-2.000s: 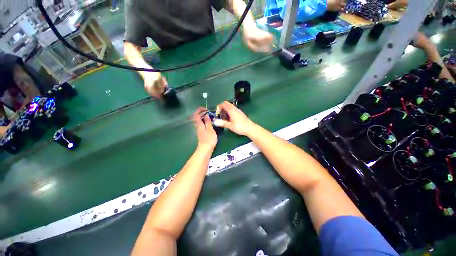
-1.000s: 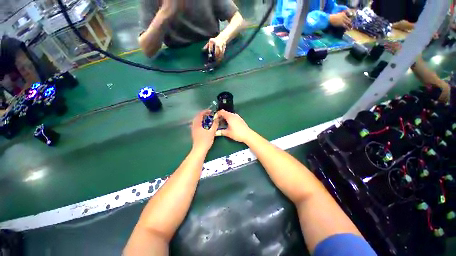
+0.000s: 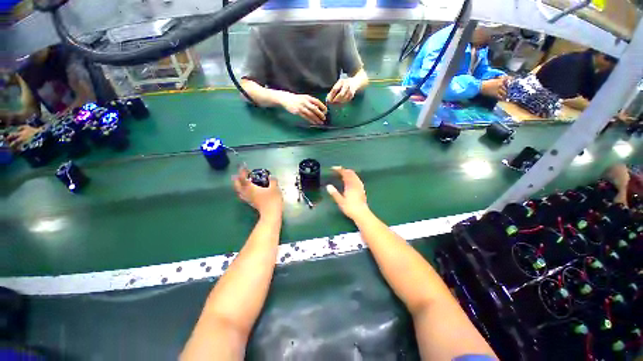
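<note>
My left hand (image 3: 261, 196) is around a partly assembled unit (image 3: 259, 177) with a dark and silvery top, over the green belt. A black cylindrical housing (image 3: 309, 174) stands upright on the belt between my hands, with a short wire and pale connector (image 3: 304, 194) beside its base. My right hand (image 3: 347, 192) is just right of that housing, empty, with thumb and fingers apart and not touching it. What lies under my left palm is hidden.
A lit blue unit (image 3: 214, 153) stands left of my left hand. Another unit (image 3: 70, 176) is farther left. The spotted white rail (image 3: 176, 271) crosses under my forearms. Trayed housings (image 3: 557, 275) fill the right. A person (image 3: 303, 67) works opposite. A black cable (image 3: 395, 109) hangs ahead.
My hands have moved apart, the left holding a unit and the right opening. The black housing now stands between them. The view has tilted up, and the person opposite now has both hands together.
</note>
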